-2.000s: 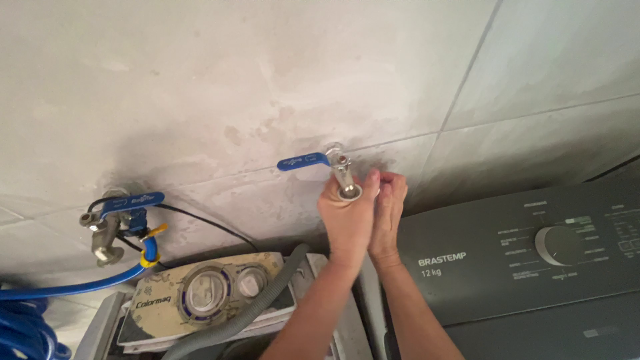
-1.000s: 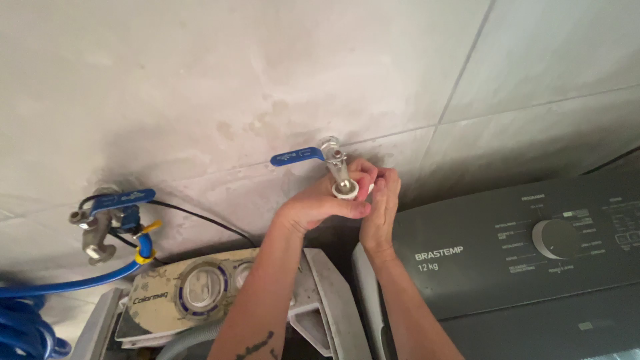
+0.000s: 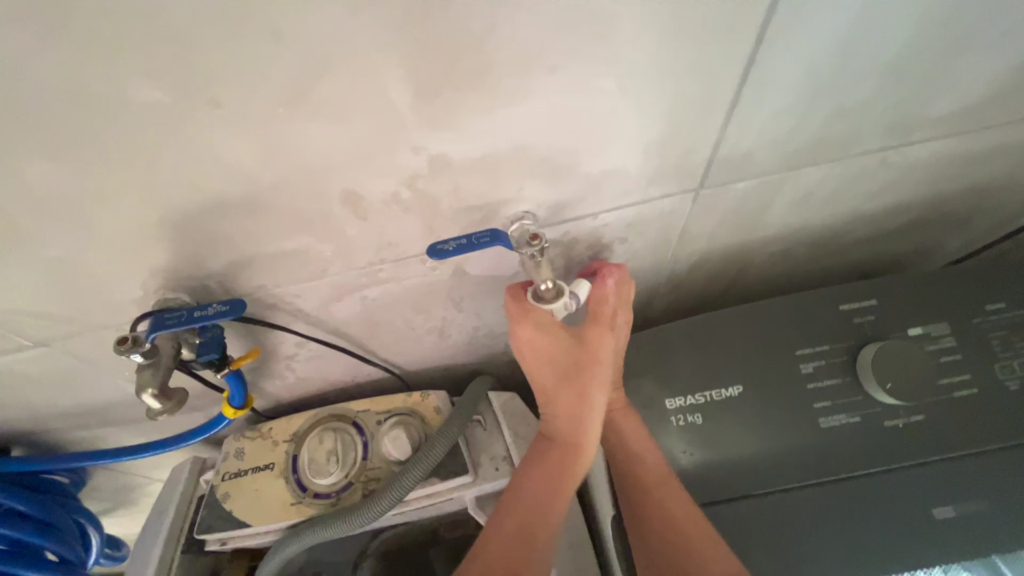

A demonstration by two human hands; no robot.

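Note:
A metal wall tap (image 3: 534,248) with a blue lever handle (image 3: 470,243) pointing left comes out of the tiled wall. Around its spout end sits a white plastic fitting (image 3: 552,300), which has a small white knob or side outlet (image 3: 579,294) on its right. My left hand (image 3: 552,360) grips the fitting from the left and below, thumb side near the ring. Close against it, my right hand (image 3: 614,320) is behind and to the right, by the side outlet; its fingers are mostly hidden, so what they hold cannot be seen.
Another blue-levered tap (image 3: 160,368) with a blue hose (image 3: 184,438) is at the left, above a hose coil (image 3: 48,520). Below lies a worn Colormaq washer panel (image 3: 264,456), crossed by a grey corrugated hose (image 3: 384,488). A dark Brastemp washer (image 3: 768,448) stands at the right.
My left hand has shifted its grip around the fitting, and the fitting's white side part now shows at the right of the spout. The tap's lever still points left.

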